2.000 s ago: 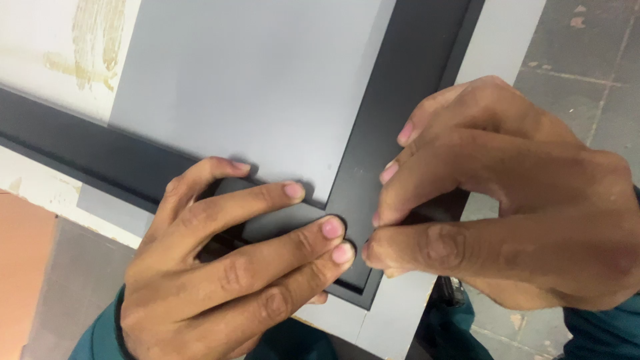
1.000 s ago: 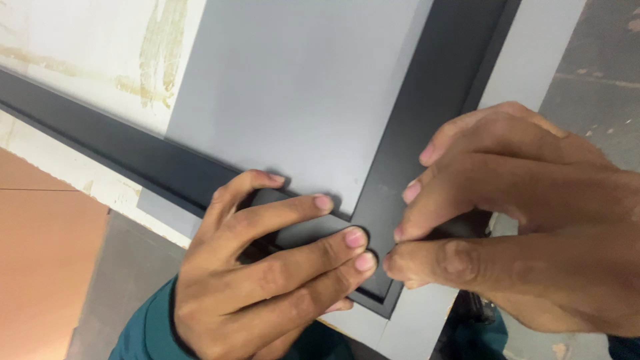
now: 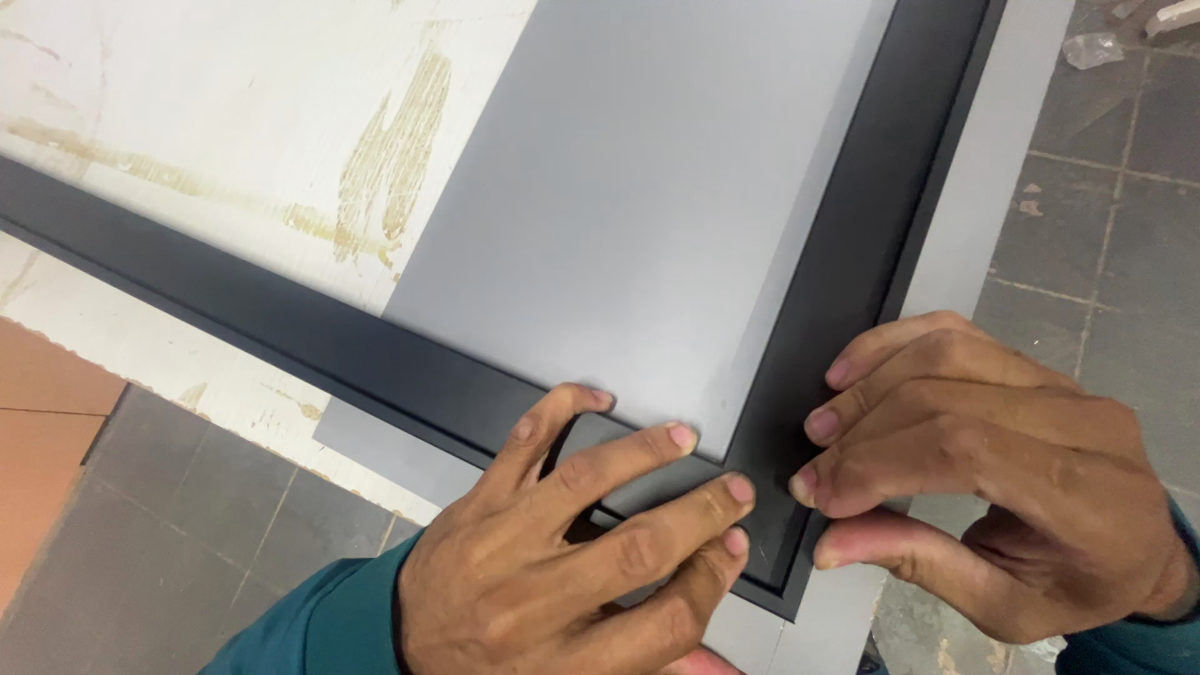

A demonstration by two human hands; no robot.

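A dark grey frame (image 3: pixel 309 342) with a raised outer lip forms a corner near the lower middle of the head view. My left hand (image 3: pixel 581 553) lies over a grey block-like piece (image 3: pixel 600 450) with a rounded corner, pressing it onto the frame beside the corner. Its fingers are spread and the underside of the piece is hidden. At the frame's outer edge, just right of the corner, my right hand (image 3: pixel 966 469) has thumb and index fingertips close together. Whether something small is between them cannot be told.
A grey sheet (image 3: pixel 637 206) lies under the frame on a worn white board (image 3: pixel 234 122) with yellowish stains. Beyond the edges are dark floor tiles (image 3: pixel 1050 225), an orange-brown surface (image 3: pixel 47 403) at the left and a crumpled clear plastic scrap (image 3: pixel 1093 51) at upper right.
The view has shifted, so the frame corner sits further right. My left hand stays on the grey piece; my right hand stays beside the corner, its thumb now slightly lower and apart from the frame's lip.
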